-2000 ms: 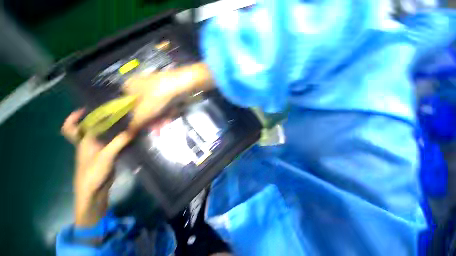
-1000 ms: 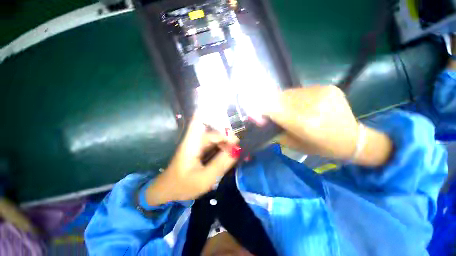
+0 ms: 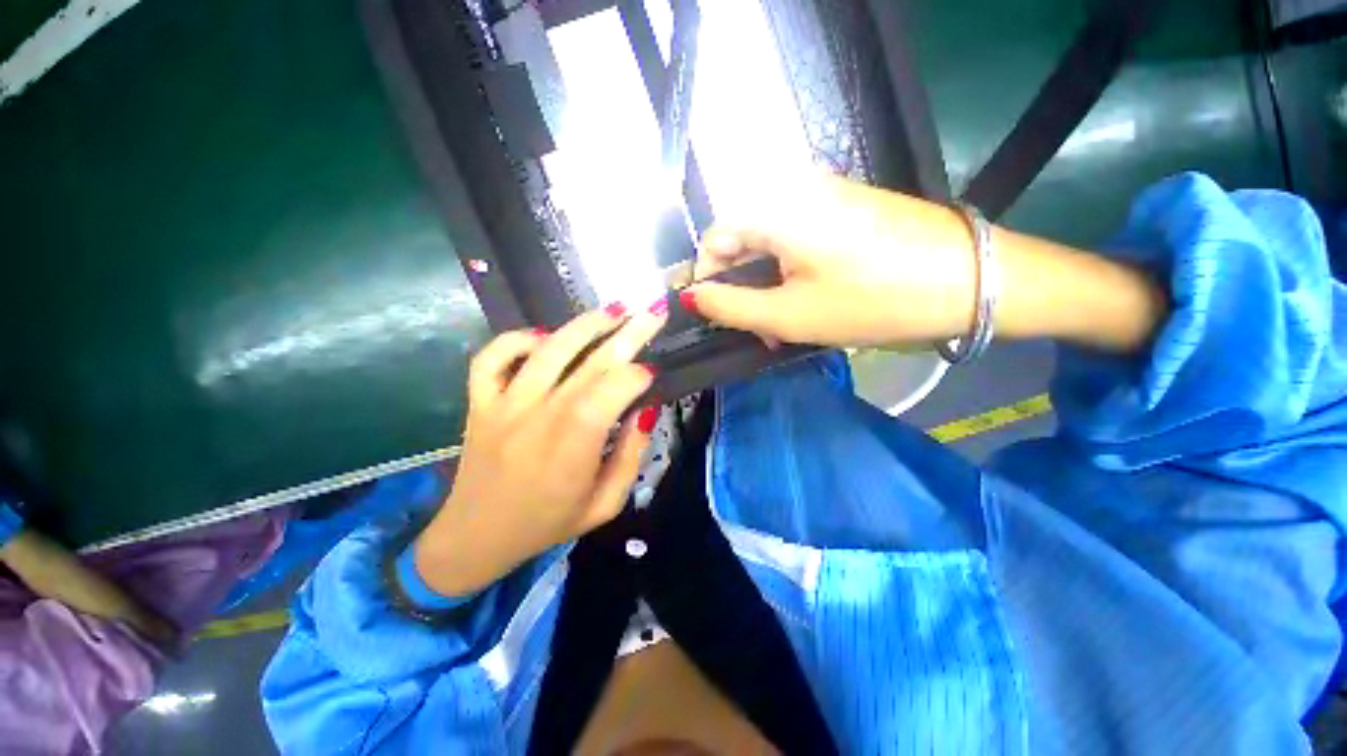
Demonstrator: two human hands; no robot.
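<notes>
The open-backed tablet lies in a black foam tray [image 3: 443,177]; its far end is cut off. Its silver-white battery [image 3: 606,118] glares. A dark flex cable [image 3: 681,89] runs between the cells. My right hand [image 3: 864,273] pinches black tape [image 3: 749,273] between thumb and fingers over the tablet's near end. A black band behind that wrist runs to the upper right; its join to the tape is hidden. My left hand [image 3: 547,428] lies over the tray's near-left corner, fingers apart, fingertips at the tablet's near edge, thumb just outside the tray. I see nothing held in it.
The tray lies on a glossy green bench [image 3: 237,266] with a pale near edge. Another person's arm [image 3: 89,583] and pink clothing show at the lower left. A yellow floor line [image 3: 990,418] shows beyond the bench. A pale rail [image 3: 59,45] crosses the top left.
Since the earliest frame, the view has turned and the yellow liner is out of sight. Since one second ago, the tray sits higher in view, and both hands have moved up towards its near end.
</notes>
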